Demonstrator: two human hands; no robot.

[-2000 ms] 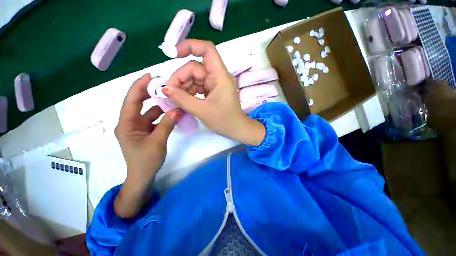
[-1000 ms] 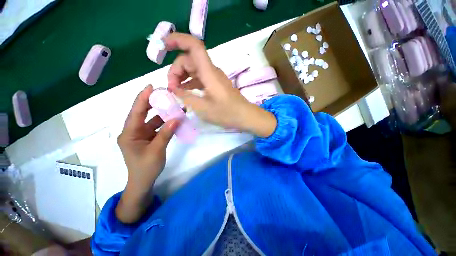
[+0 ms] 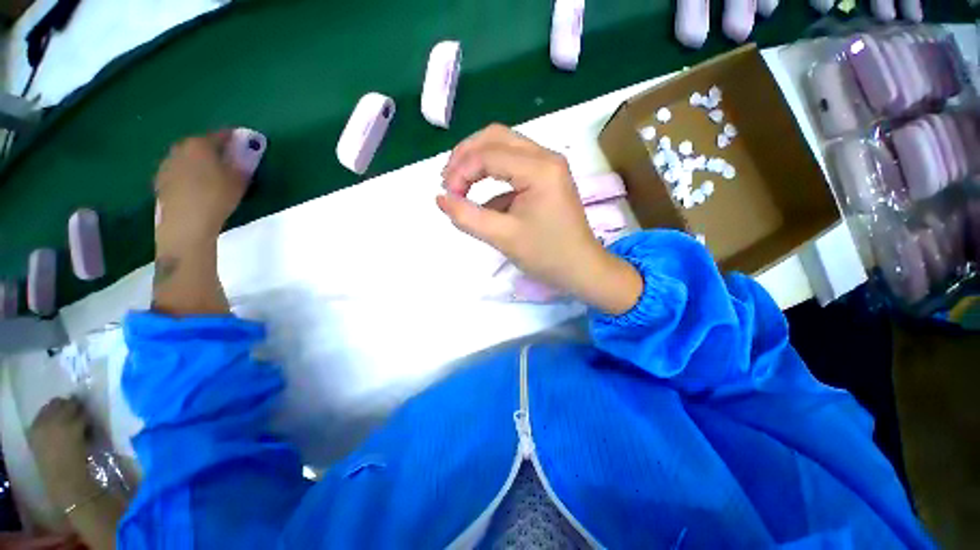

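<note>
My left hand (image 3: 199,188) is stretched out over the green belt, its fingers on a pink device (image 3: 251,153) whose end with a small dark window shows past the fingers. My right hand (image 3: 527,210) is raised over the white table (image 3: 355,252), thumb and forefinger curled together in a ring. White shows inside the ring; whether a small piece is pinched there cannot be told. More pink devices (image 3: 602,189) lie on the table, partly hidden behind my right hand and wrist.
The green belt (image 3: 312,81) carries several pink devices. A cardboard box (image 3: 741,210) with scattered white pieces stands right of my right hand. Clear blister trays (image 3: 908,156) with pink devices are at the far right. Another person's hand (image 3: 62,435) is at lower left, near clear plastic.
My left hand has moved from the middle to the belt at the left with a pink device. My right hand has come away from it and moved right. The label sheet no longer shows.
</note>
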